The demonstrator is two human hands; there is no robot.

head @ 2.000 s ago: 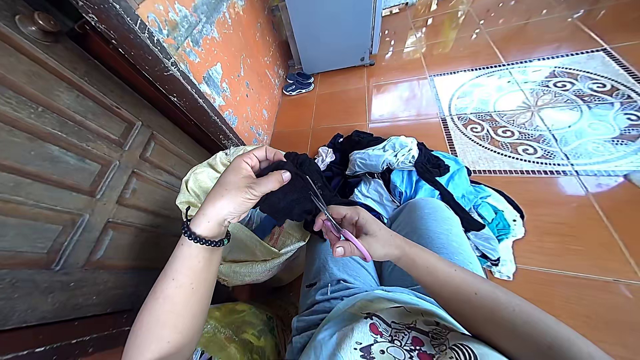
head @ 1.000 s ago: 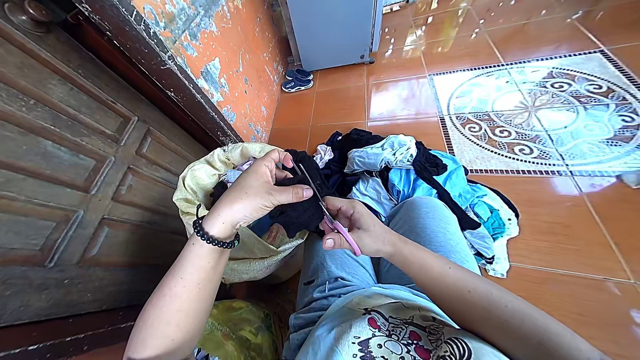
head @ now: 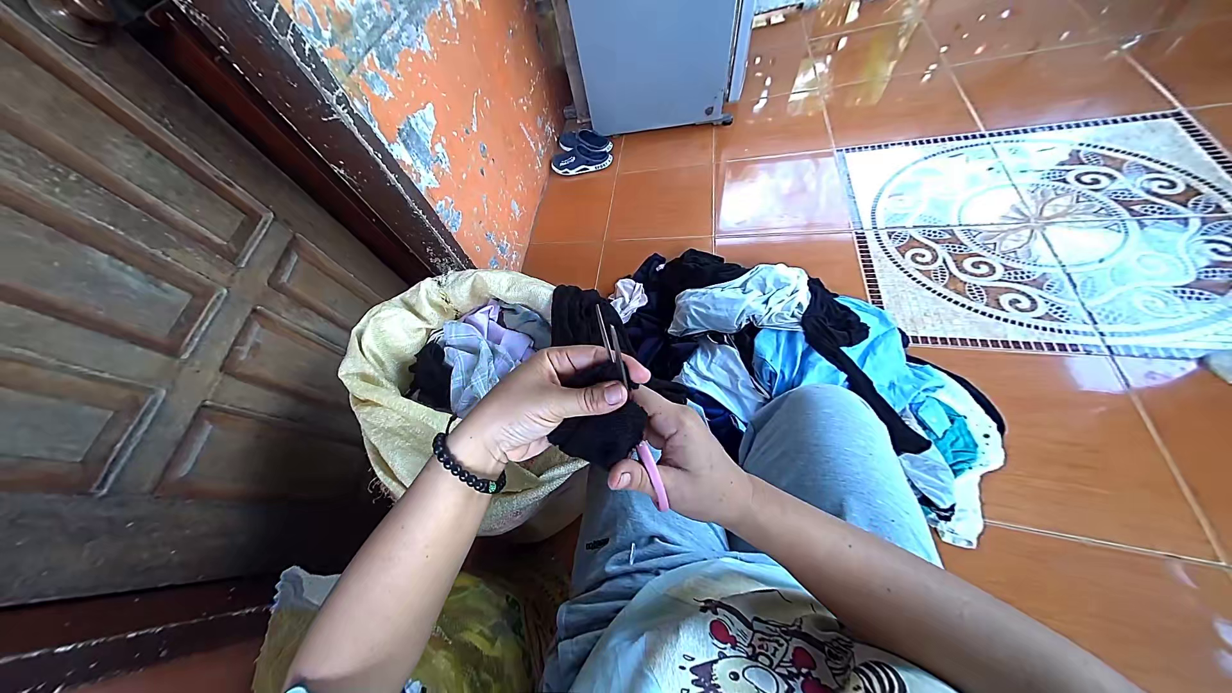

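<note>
Black cloth (head: pixel 602 433) is bunched between my hands, above my lap and beside the sack's opening. My left hand (head: pixel 539 399) pinches it between thumb and fingers. Pink-handled scissors (head: pixel 654 475) are in my right hand (head: pixel 688 462), whose fingers also touch the cloth. The scissor blades point up and away from me, past the left fingertips, and look slightly apart; the cloth hides part of them. More black fabric hangs over the sack's right rim behind the hands.
A pale yellow woven sack (head: pixel 380 385) with clothes inside stands left, by a wooden door (head: pixel 115 289). A heap of clothes (head: pixel 760 318) lies on the tiles beyond my knees. Dark shoes (head: pixel 582 154) sit near a grey cabinet-like appliance (head: pixel 650 67). A yellow-green bag (head: pixel 476 626) is low left.
The black cloth has been gathered into a tighter bunch between my hands. The sack's opening and the clothes inside show more than two seconds ago.
</note>
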